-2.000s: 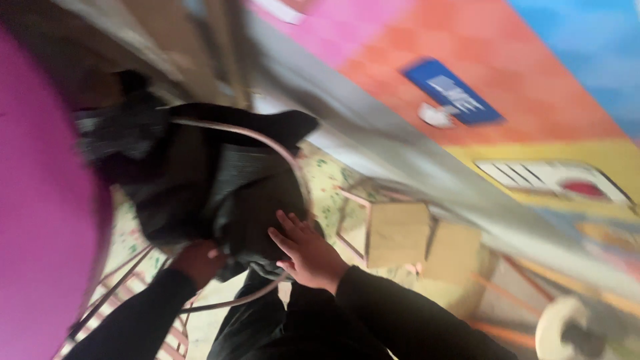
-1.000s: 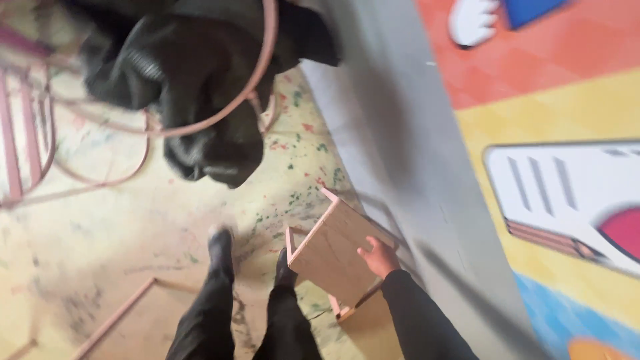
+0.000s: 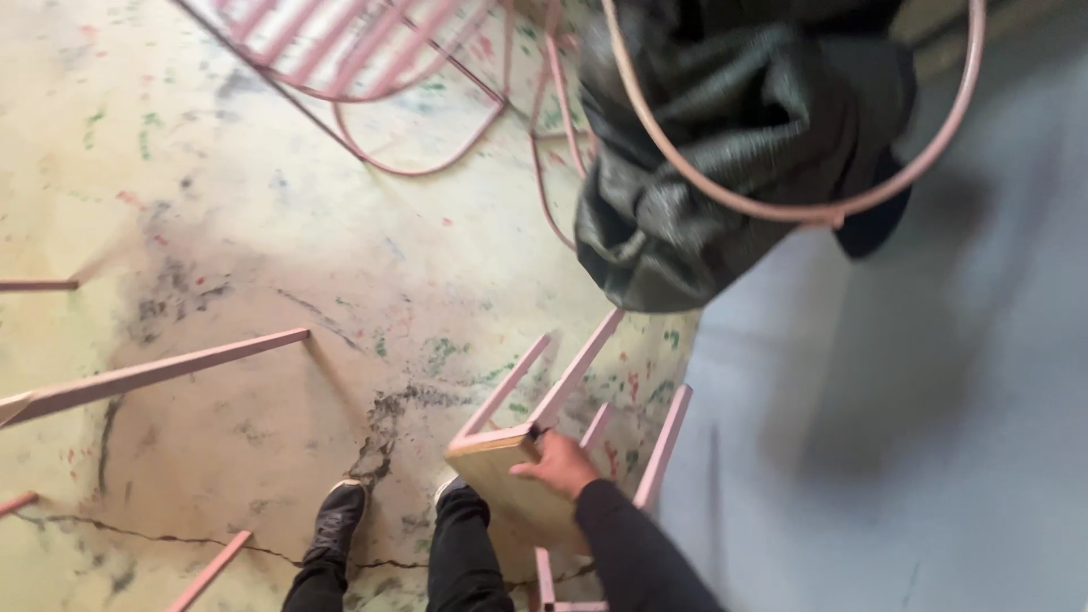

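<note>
My right hand (image 3: 559, 464) grips the edge of a small stool's wooden seat (image 3: 510, 501), thumb on the board and fingers curled over its side. The stool is tilted, and its pink legs (image 3: 578, 370) point up and away from me. My left hand is out of view. Beyond the stool, a dark garment or cloth (image 3: 705, 170) hangs in folds, with a curved pink metal tube (image 3: 756, 206) passing in front of it.
Pink slatted metal furniture (image 3: 357, 51) stands at the upper left. Pink legs (image 3: 170, 371) of other furniture reach in from the left. A grey wall (image 3: 765, 476) runs along the right. The floor (image 3: 255, 229) is cracked and paint-spotted, with my feet near the stool.
Two seconds ago both hands were at the dark cloth. My right hand has moved to the stool and now grips its seat edge. My left hand has left the view, which has shifted.
</note>
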